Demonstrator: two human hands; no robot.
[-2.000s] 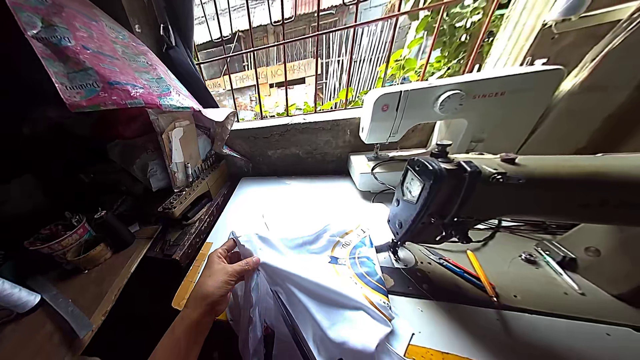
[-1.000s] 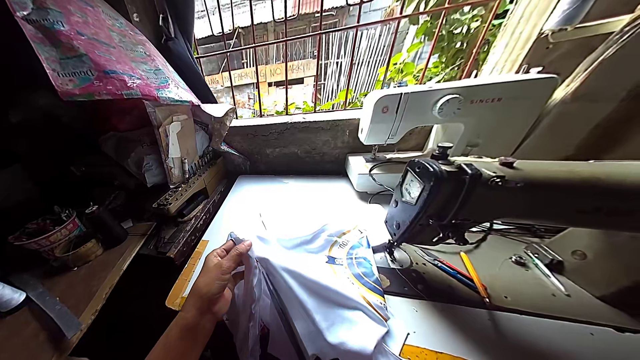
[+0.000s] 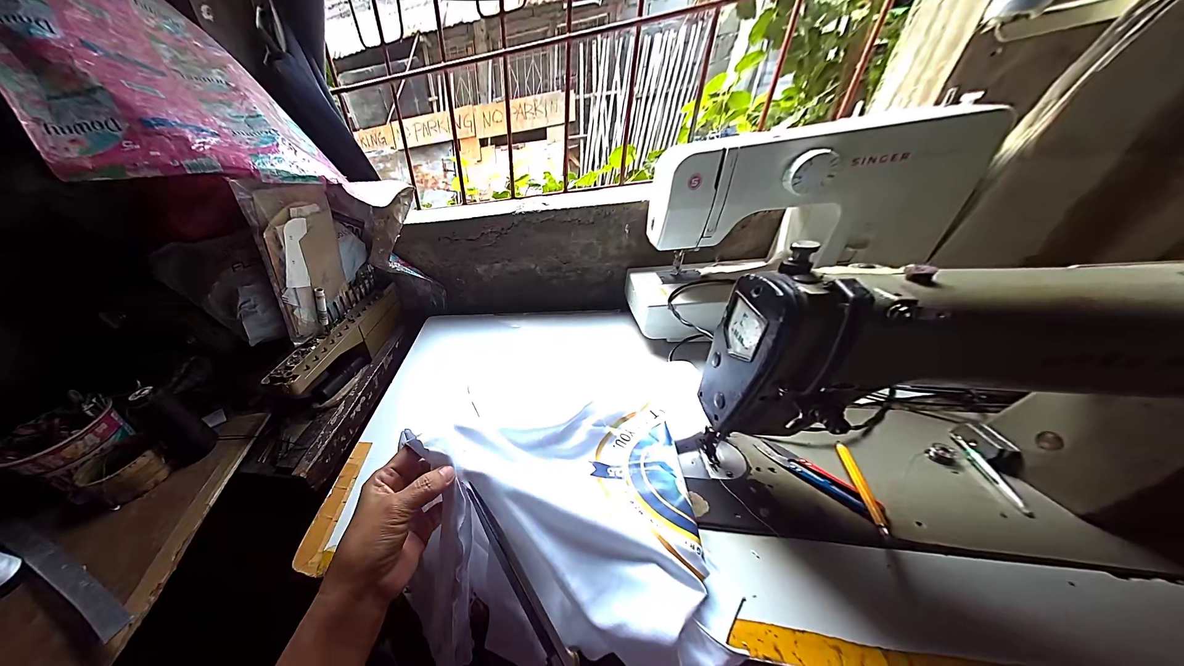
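Between its thumb and fingers my left hand (image 3: 393, 518) pinches the edge of a white fabric piece (image 3: 555, 518), left of the sewing machine. A round blue and yellow print marks the fabric, its right side lying close to the needle area of the dark industrial sewing machine (image 3: 777, 356). A long dark strip or tool (image 3: 518, 564), its kind unclear, runs down across the cloth beside the hand. My right hand does not show in the frame.
A white Singer sewing machine (image 3: 832, 185) stands behind, by the barred window. An orange pen (image 3: 861, 488), other slim tools and a metal bobbin case lie on the machine bed. At left are a bobbin rack (image 3: 324, 356) and a basket (image 3: 69, 453).
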